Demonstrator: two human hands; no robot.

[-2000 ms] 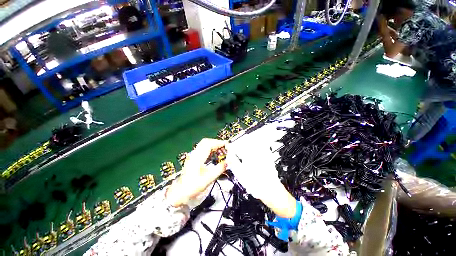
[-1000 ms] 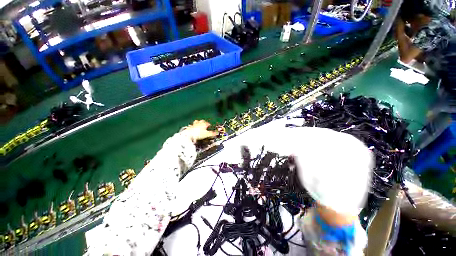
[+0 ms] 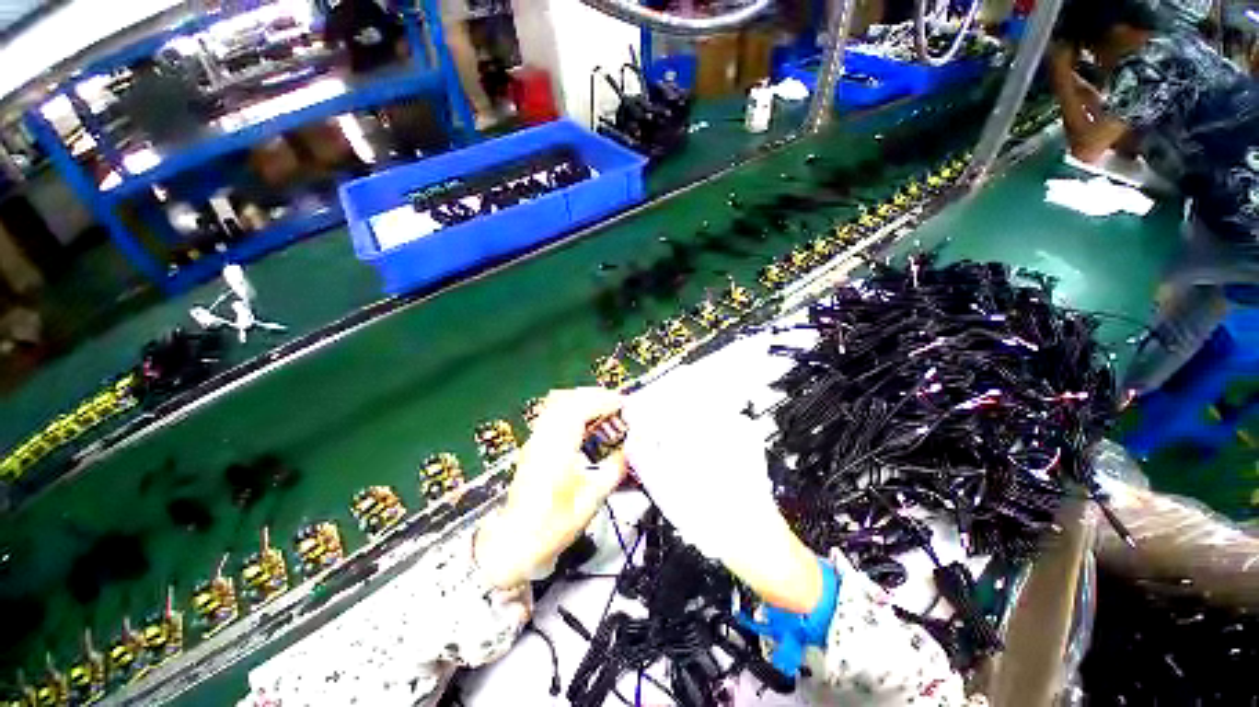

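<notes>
My left hand [image 3: 557, 477] holds a small circuit board [image 3: 603, 438] between its fingertips, above the near edge of the belt. My right hand [image 3: 711, 477], very bright and washed out, is close against it; its fingertips and anything in them cannot be made out. A blue band is on the right wrist. Black cables [image 3: 670, 608] lie on a white sheet [image 3: 573, 604] below my hands. A large heap of black cables [image 3: 953, 394] with small red and pale tips lies to the right.
A row of circuit boards [image 3: 376, 508] lines the near edge of the green belt [image 3: 345, 401]. A blue bin [image 3: 497, 221] with black items stands across the belt. A person's arm [image 3: 1091, 118] is at the upper right. A plastic-lined box [image 3: 1056, 594] is at the lower right.
My left hand has come back from the board row, now holding a board. My right hand has moved left from the cable heap to meet it. The board row has shifted along the belt.
</notes>
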